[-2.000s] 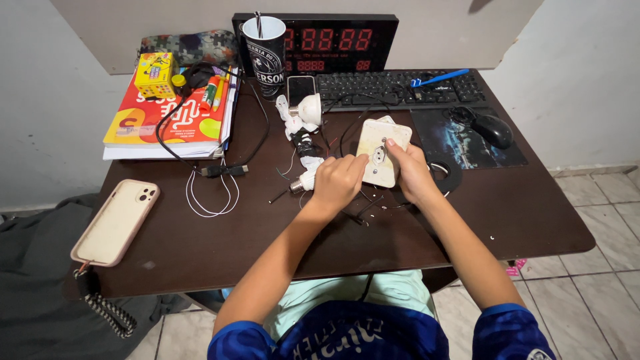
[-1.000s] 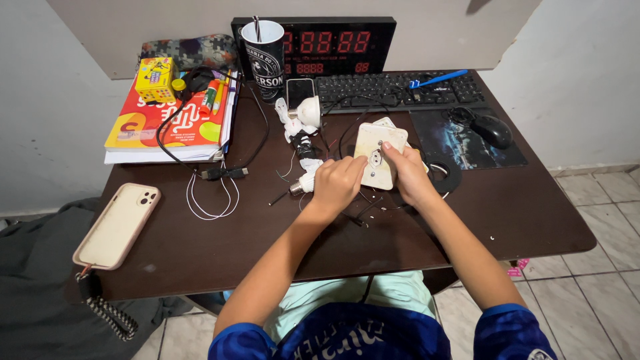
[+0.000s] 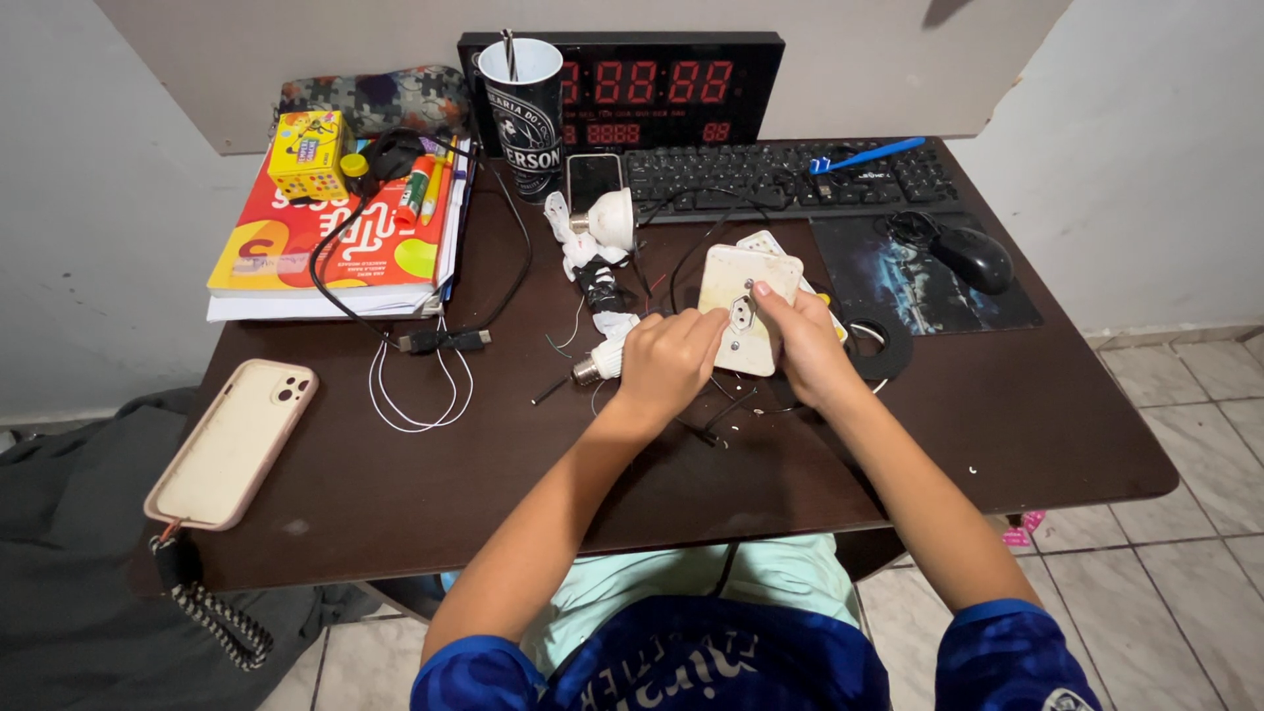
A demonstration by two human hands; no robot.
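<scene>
My right hand [image 3: 812,341] holds a worn white power-outlet plate [image 3: 758,267] by its right side, thumb on its face near the upper screw. At the plate's left edge is my left hand [image 3: 670,357], its fingertips touching the face beside the three-hole socket. Whether anything small is between those fingers cannot be seen. Behind the plate lies a second white outlet plate [image 3: 760,240], partly hidden. Left of my left hand are a bulb with a metal screw base [image 3: 592,369], black-taped white material [image 3: 599,284] and a white reflector bulb [image 3: 612,219].
A roll of black tape [image 3: 894,351] lies right of my right hand. Cut wire pieces [image 3: 703,433] are scattered in front. Farther back stand a keyboard [image 3: 711,178], mouse [image 3: 973,259], tall cup [image 3: 523,118] and digital clock [image 3: 671,84]. Books [image 3: 326,237], cables [image 3: 444,341] and a phone [image 3: 235,444] occupy the left.
The outlet plate has shifted and tilted slightly in my right hand, and more of the second plate shows behind it than one second ago. My left hand stays at its left edge.
</scene>
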